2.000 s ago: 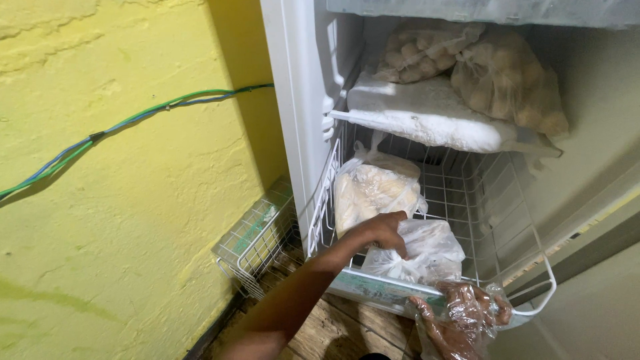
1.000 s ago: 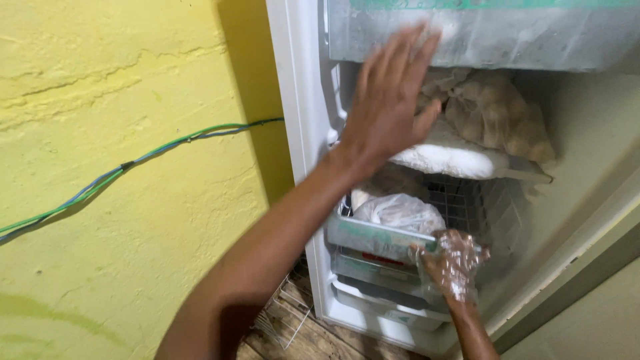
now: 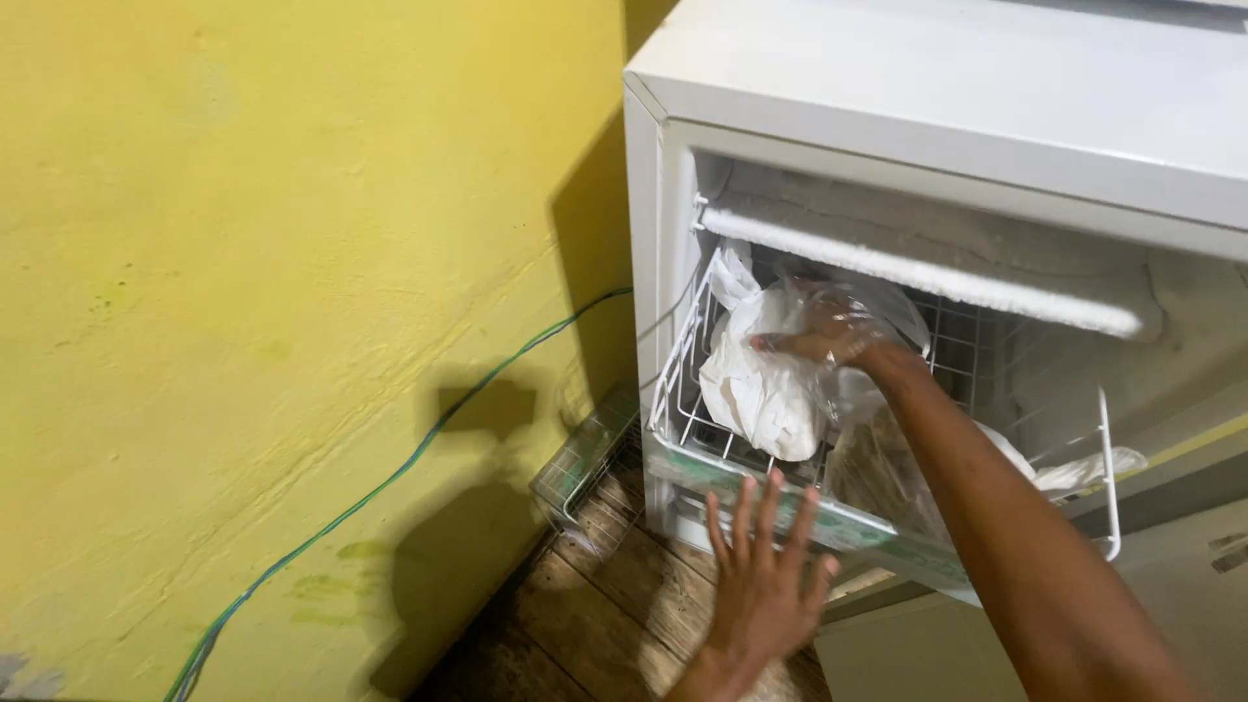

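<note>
A wire freezer basket (image 3: 702,437) with a translucent green-patterned front panel (image 3: 838,526) is pulled out of an upright freezer. My right hand (image 3: 829,331), with clear plastic film around it, reaches into the basket over a white plastic bag (image 3: 760,390); the film and glare hide whether its fingers grip anything. My left hand (image 3: 765,565) is spread just in front of the panel, holding nothing. A clear bag with brownish contents (image 3: 877,468) lies in the basket, partly behind my right forearm, and another white bag (image 3: 1082,472) shows beyond the forearm.
A frosted shelf (image 3: 916,273) crosses the white freezer (image 3: 936,107) above the basket. Another wire basket (image 3: 595,478) stands on the wooden floor (image 3: 604,604) between freezer and yellow wall (image 3: 292,244). A green cable (image 3: 419,448) runs along the wall.
The view has shifted to the freezer's top compartment, where a basket is now pulled out. My film-covered right hand has gone from a lower drawer's front into this basket. My left hand is now low before the panel.
</note>
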